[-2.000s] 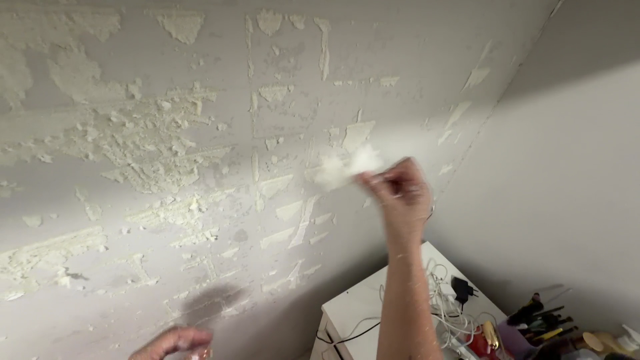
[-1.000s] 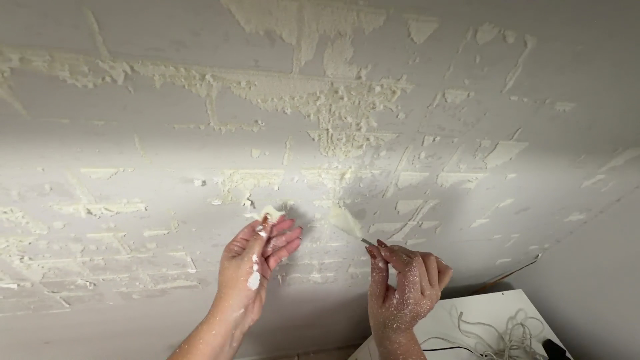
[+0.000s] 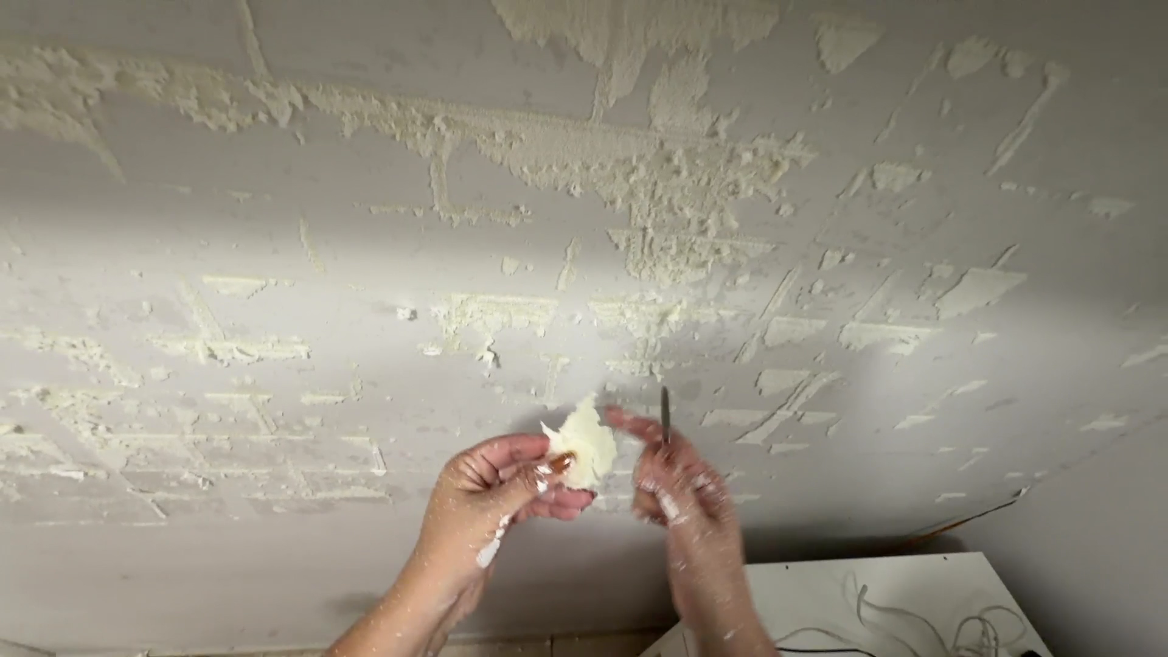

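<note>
My left hand [image 3: 511, 493], speckled with white bits, pinches a thin, ragged cream-coloured flake [image 3: 584, 447] between thumb and fingers, low in the middle of the view. Just right of it is my right hand [image 3: 684, 484], blurred, with a slim dark metal tool [image 3: 665, 415] held upright in its fingers; the tool's lower part is hidden in the hand. Its index finger points toward the flake, with a small gap between. Behind both hands stands a grey-white wall [image 3: 365, 246] with rough cream residue [image 3: 675, 182] in patches and brick-like lines.
A white cabinet top [image 3: 803, 593] with tangled pale cables [image 3: 976, 634] and a black cord stands at the lower right. The wall meets another wall at the right. Along the wall's foot runs a pale edge at the bottom of the view.
The cream flake, near my right hand one second ago, is now in my left hand. My right hand has moved closer to my left, and its tool now points upward.
</note>
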